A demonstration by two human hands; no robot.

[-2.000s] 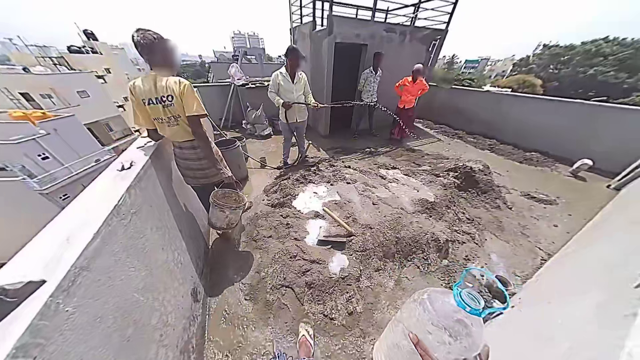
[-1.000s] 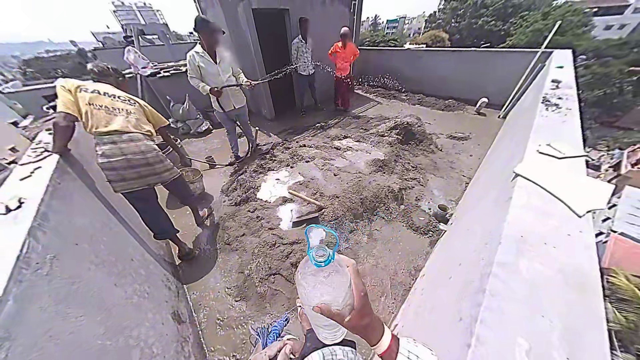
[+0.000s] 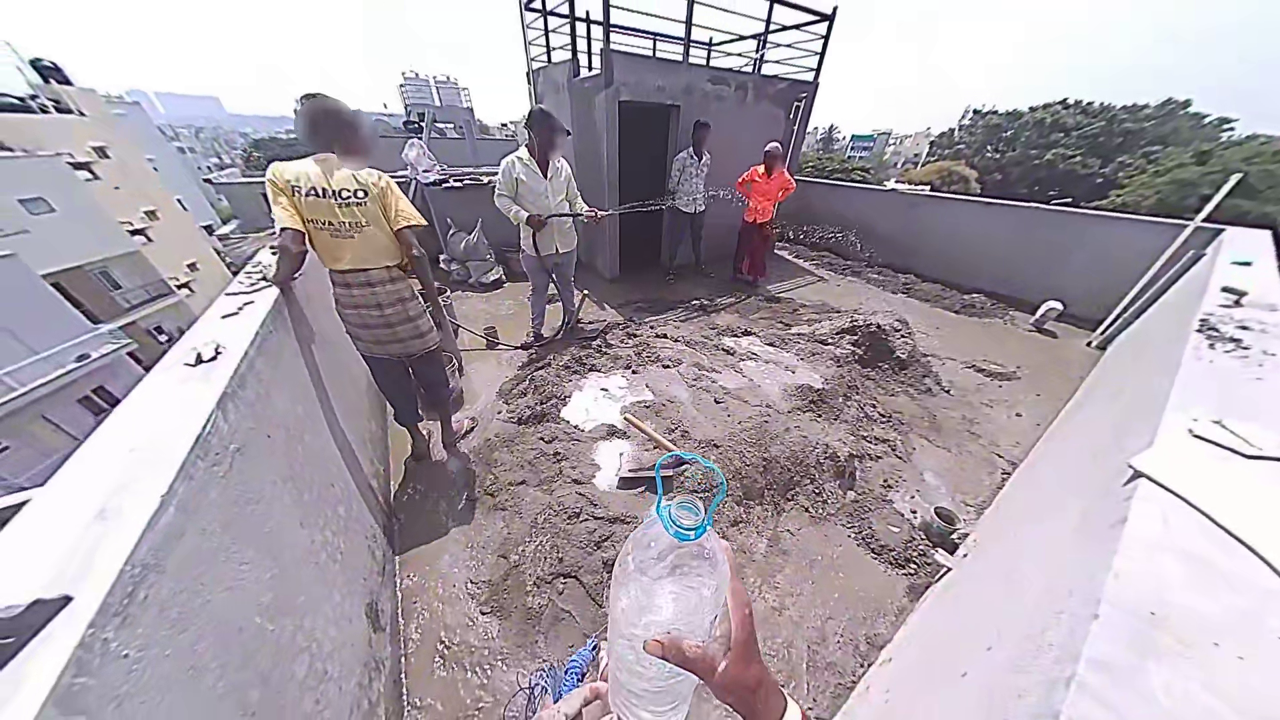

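A large clear plastic bottle [image 3: 665,600] with a blue carrying loop [image 3: 722,480] stands upright at the bottom centre, its mouth uncapped. My right hand [image 3: 728,650] grips its right side, thumb across the front. Low at the bottle's left edge is my left hand [image 3: 585,700], mostly cut off by the frame; whether it grips the bottle is unclear. Blue rope [image 3: 565,680] lies just left of it. Beyond the bottle, a wooden-handled hoe [image 3: 650,434] rests on a wide heap of wet mortar or sand [image 3: 740,400] with white patches [image 3: 605,400].
A person in a yellow shirt [image 3: 350,220] leans on the left parapet [image 3: 230,400]. Another sprays water from a hose [image 3: 640,208]; two people stand by the doorway [image 3: 645,190]. A bucket [image 3: 452,380] is beside the left person. The right parapet [image 3: 1080,500] carries a sheet. A pipe end [image 3: 945,518] lies near it.
The bottle, low at the right two seconds ago, is now upright at the centre. The person in yellow, bent over a second ago, stands straighter. The view has swung.
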